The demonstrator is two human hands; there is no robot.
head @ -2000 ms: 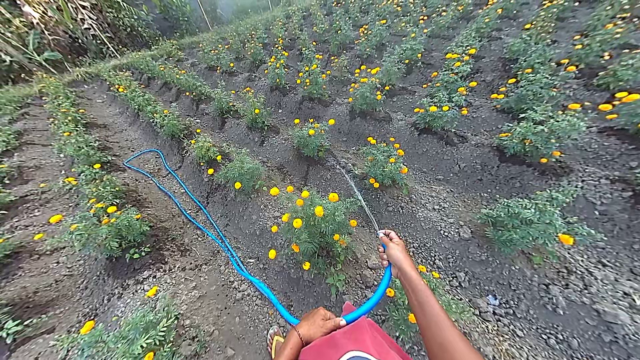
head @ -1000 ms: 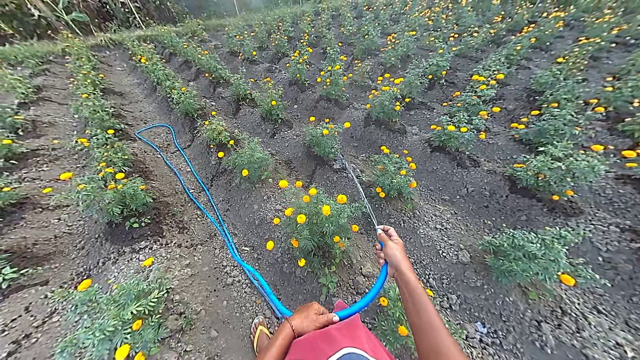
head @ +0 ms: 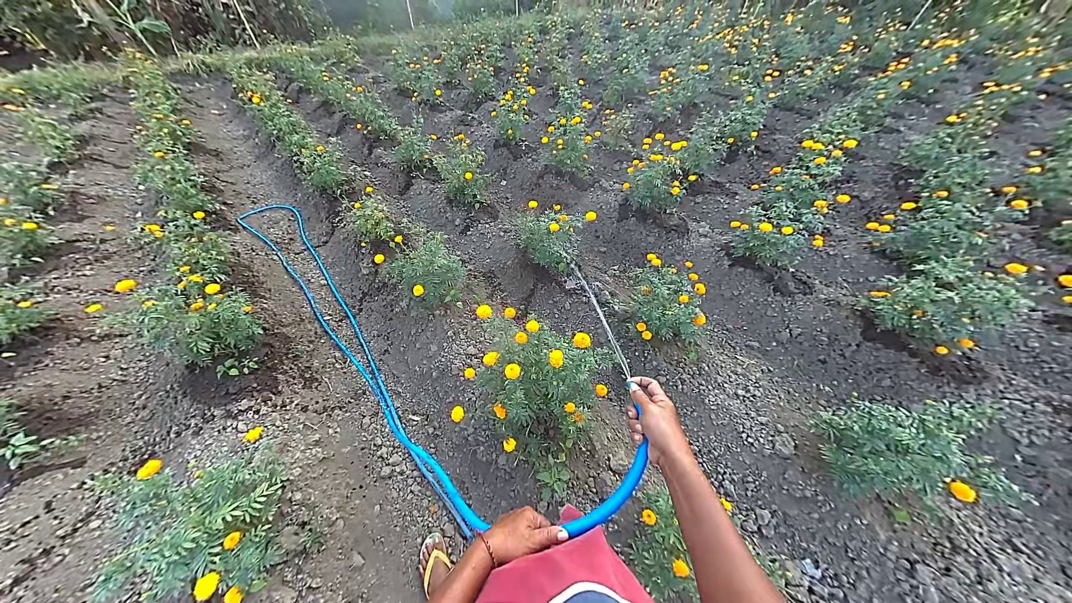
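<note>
A blue garden hose (head: 620, 496) curves in front of my body. My right hand (head: 656, 419) grips it close to its outlet, thumb at the tip. From there a thin stream of water (head: 601, 316) runs forward to the base of a marigold plant (head: 548, 239). Lower on the hose, my left hand (head: 523, 534) is closed around it near my waist, against red clothing. Another marigold plant with yellow-orange blooms (head: 540, 381) stands just ahead, between the hose on the ground and the water stream.
The rest of the hose (head: 335, 331) lies in a long loop in the furrow at the left. Marigold rows (head: 176, 184) stretch away on both sides over dark, stony soil. My sandalled foot (head: 435, 563) shows at the bottom. A leafy plant (head: 913, 448) grows at the right.
The view has shifted a little. Both hands keep their hold on the hose, and the water falls near the same plant as before.
</note>
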